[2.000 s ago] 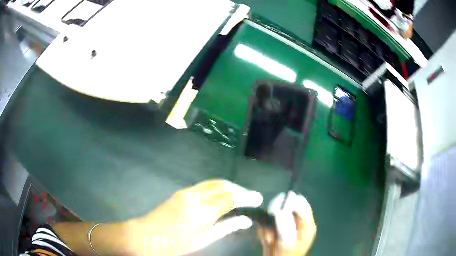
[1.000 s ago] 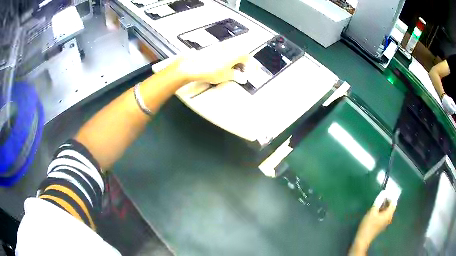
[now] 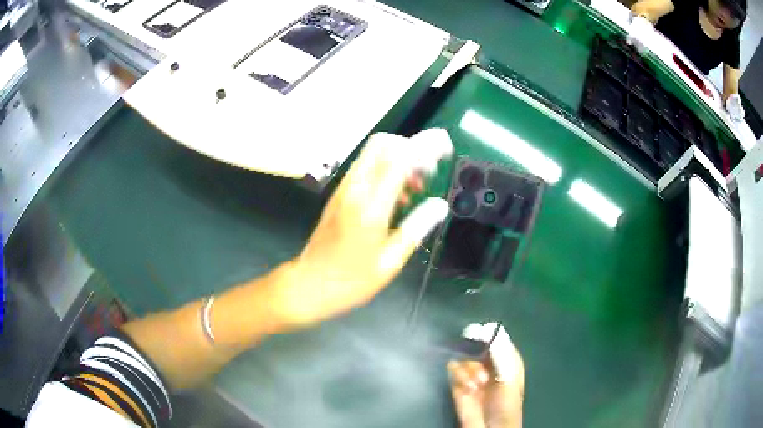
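A dark phone housing [image 3: 495,219] with camera rings at its far end is held above the green mat, its back facing me. My right hand [image 3: 492,372], with white finger cots, grips its near end. My left hand [image 3: 376,217] is at the housing's upper left, fingers apart, fingertips close to its edge; whether they touch it I cannot tell. The space between these fingers is blurred. Another housing [image 3: 311,40] lies on the white plate [image 3: 234,125].
Another housing lies partly cut off at the plate's far left. Small dark knobs [image 3: 221,94] stand on the plate. Yellowish tape [image 3: 456,63] is at its corner. A black blister tray [image 3: 640,113] lies beyond the mat. A white-grey box [image 3: 711,251] stands right. A person is across.
My left hand has left the housing on the white plate and come back over the mat. The housing in my right hand has turned from edge-on to showing its back. The view has shifted.
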